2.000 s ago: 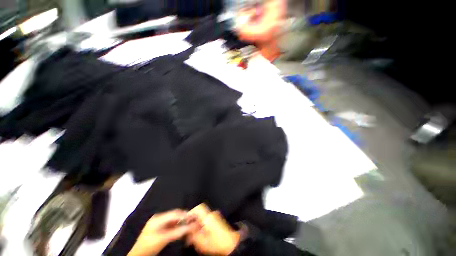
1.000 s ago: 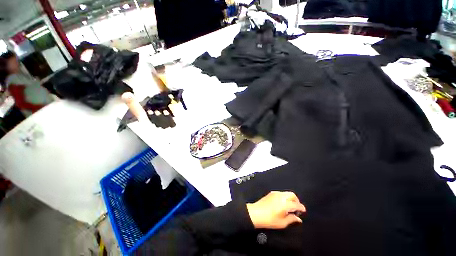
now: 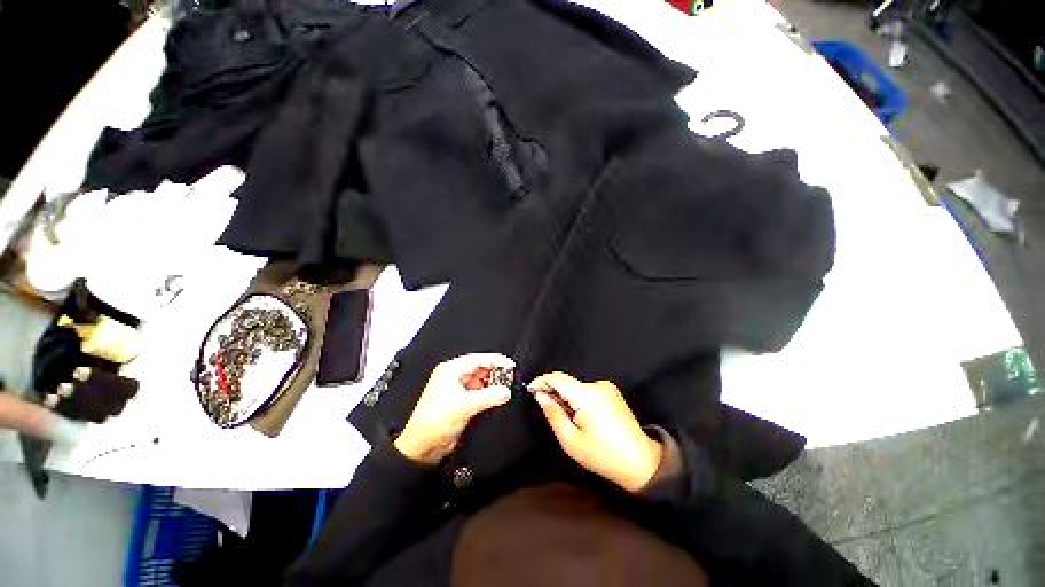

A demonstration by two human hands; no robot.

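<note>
A black jacket lies spread over the white table and my lap. My left hand pinches a small shiny button above the cloth. My right hand is close beside it with bent fingers; something thin and dark shows between the fingers, too small to name. A sleeve cuff with a row of shiny buttons lies left of my left hand. Another round button shows below my left hand.
A tray of small metallic pieces and a smartphone lie at the left. Beyond are another dark garment and a hook. A person's dark-gloved hand is at the left edge. A blue crate stands below.
The view has swung back from the left. My right hand has come into view beside my left hand. My left hand now holds a button up.
</note>
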